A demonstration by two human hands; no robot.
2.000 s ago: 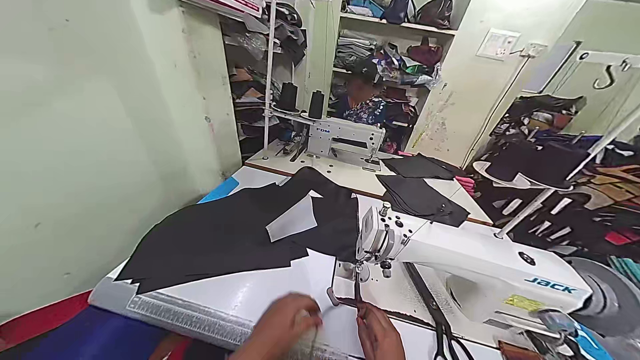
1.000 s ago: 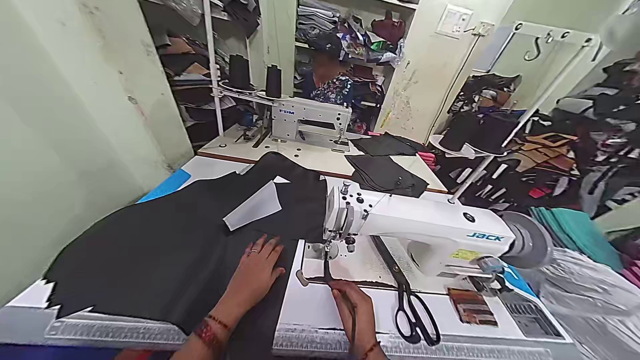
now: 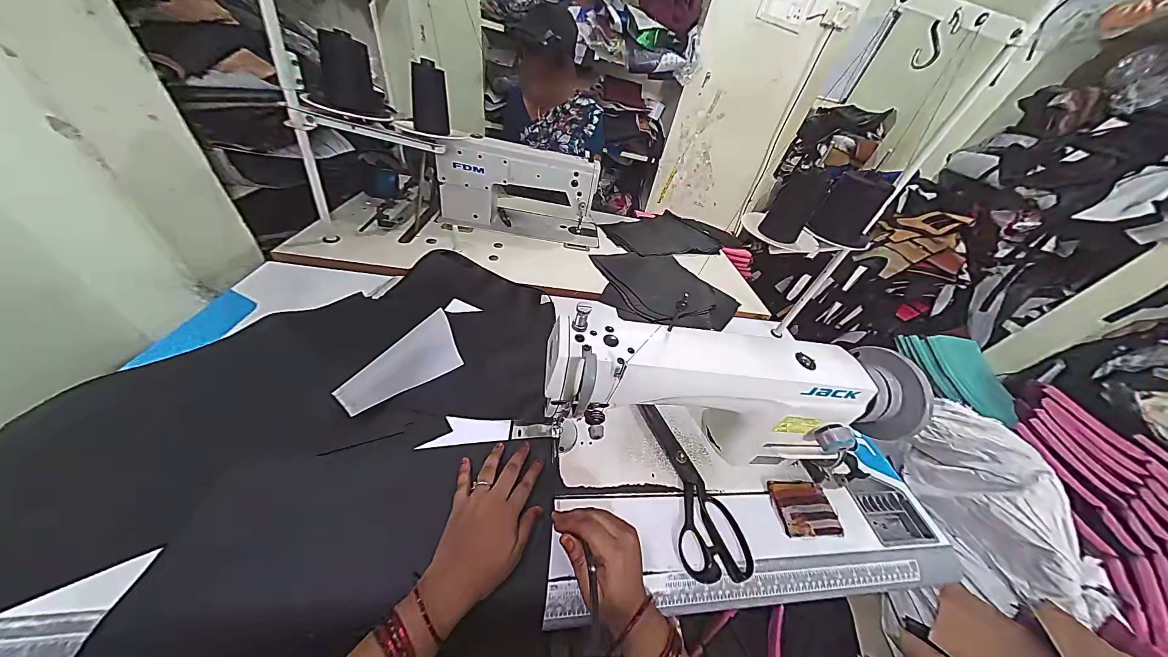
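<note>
Black fabric (image 3: pixel 274 511) covers the left of the table and reaches the presser foot of a white Jack sewing machine (image 3: pixel 730 365). My left hand (image 3: pixel 493 511) lies flat on it, fingers spread, just below the presser foot. Right of it, at the fabric's edge, my right hand (image 3: pixel 602 557) has its fingers closed on a narrow dark strip (image 3: pixel 592 579), whose lower part runs down over the table edge. A grey-white tapered piece (image 3: pixel 401 362) lies on the fabric. Black-handled scissors (image 3: pixel 698 511) rest on the machine bed and table, right of my right hand.
Behind stands a second, FDM sewing machine (image 3: pixel 511 187) with a person beyond it. Dark cut pieces (image 3: pixel 666 287) lie on its table. A striped brown block (image 3: pixel 805 508) sits right of the scissors. A ruler scale (image 3: pixel 785 581) runs along the front edge; pink pieces (image 3: pixel 1095 484) are stacked at right.
The black fabric now spreads farther toward the front, beside the machine. My left hand rests flat on it near the presser foot. The view has shifted.
</note>
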